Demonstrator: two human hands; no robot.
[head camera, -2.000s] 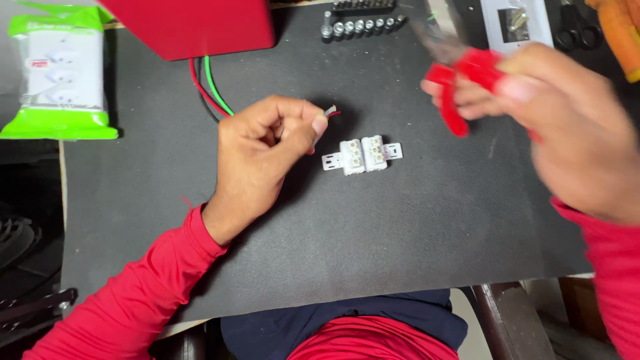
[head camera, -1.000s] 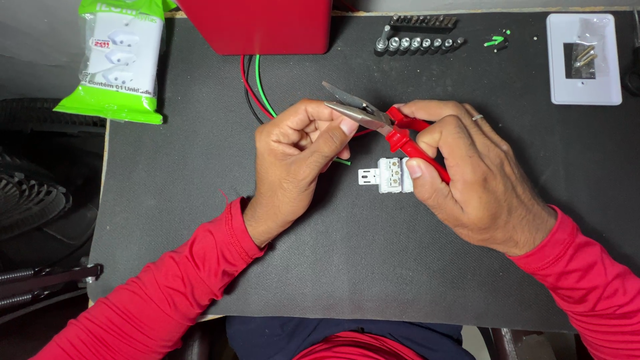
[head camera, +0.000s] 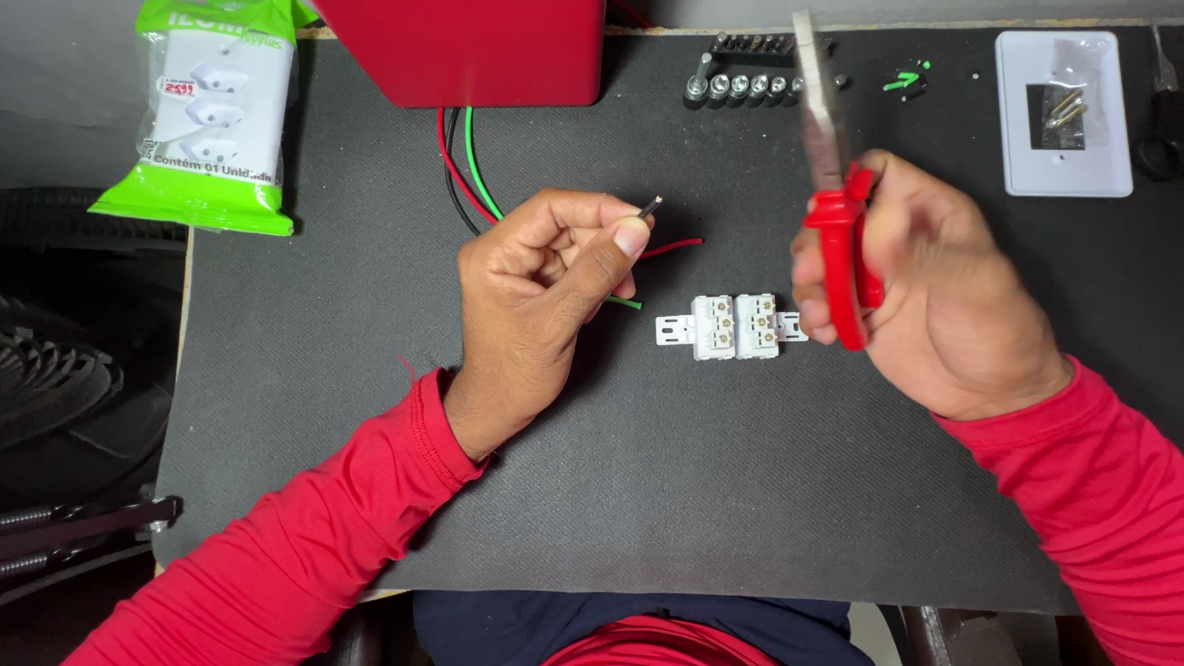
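Between thumb and index finger, my left hand (head camera: 555, 287) pinches the black wire (head camera: 650, 209), whose tip shows bare metal. A red wire (head camera: 673, 247) and a green wire (head camera: 624, 302) stick out to the right of that hand. My right hand (head camera: 934, 287) grips red-handled pliers (head camera: 837, 222) with the jaws pointing up, blurred by motion. Below and between the hands lies a white electrical socket module (head camera: 735, 326) with screw terminals facing up; its right end tab reaches to my right fingers.
A red box (head camera: 490, 51) stands at the back, the wires running from beneath it. Beyond the hands lie sockets and bits (head camera: 740, 88), green and black insulation scraps (head camera: 906, 79) and a white faceplate (head camera: 1105, 120) with bagged screws. A packaged outlet (head camera: 217, 111) is at the back left.
The pliers were at my left fingertips a second ago; my right hand has since moved them away to the right, jaws now up. The black wire's tip now shows in my left fingers.
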